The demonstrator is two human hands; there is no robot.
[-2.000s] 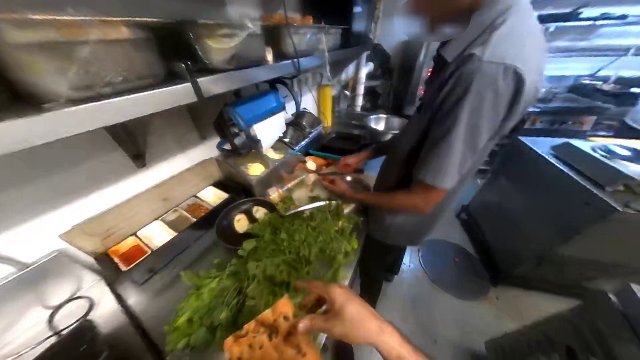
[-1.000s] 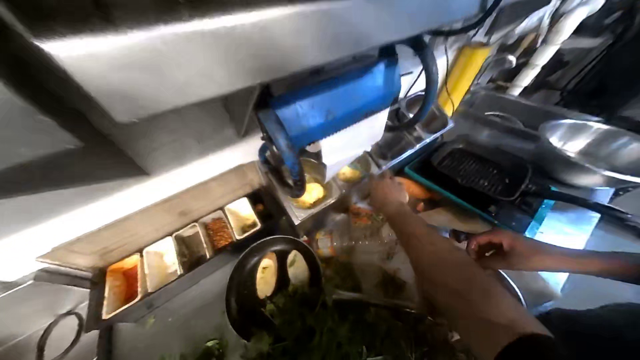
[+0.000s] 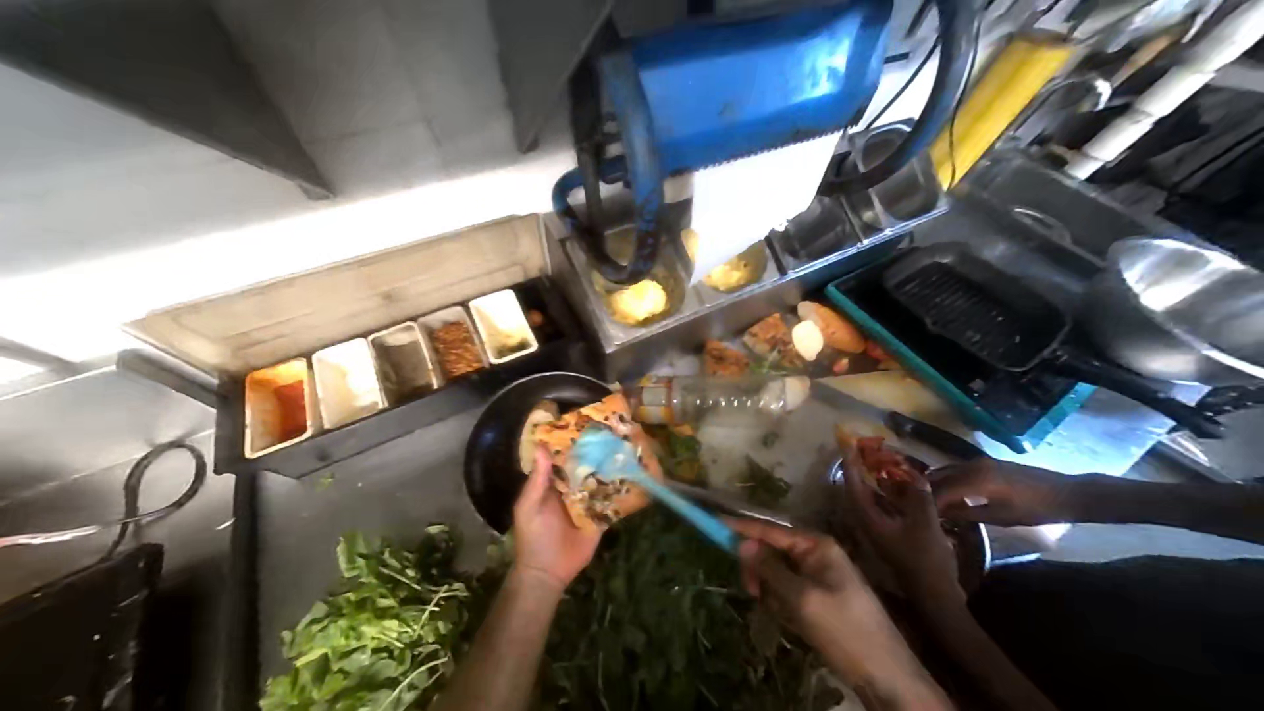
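My left hand [image 3: 553, 528] holds a flat piece of browned bread [image 3: 592, 420] above the edge of a black frying pan [image 3: 494, 454]. In my right hand [image 3: 805, 563] is the handle of a light-blue spatula [image 3: 681, 509]. Its head touches the bread, where a pale, chunky filling or spread shows. Pale slices lie in the pan, partly behind the bread. A clear bottle [image 3: 726, 395] lies on its side just beyond. Leafy greens [image 3: 385, 602] are heaped below and around my forearms.
A co-worker's hands [image 3: 913, 523] hold reddish food over a metal bowl [image 3: 973, 553] on the right, near a knife [image 3: 933, 434]. Seasoning containers [image 3: 346, 380] line the back left. Beyond stand a blue paper dispenser [image 3: 750, 79], a black grill pan [image 3: 973, 306] and a teal-edged tray [image 3: 1032, 434].
The blue spatula, not seen in the earlier frames, is now in my right hand against the bread. The bread is now over the frying pan; two seconds ago it was over the greens. The view has shifted.
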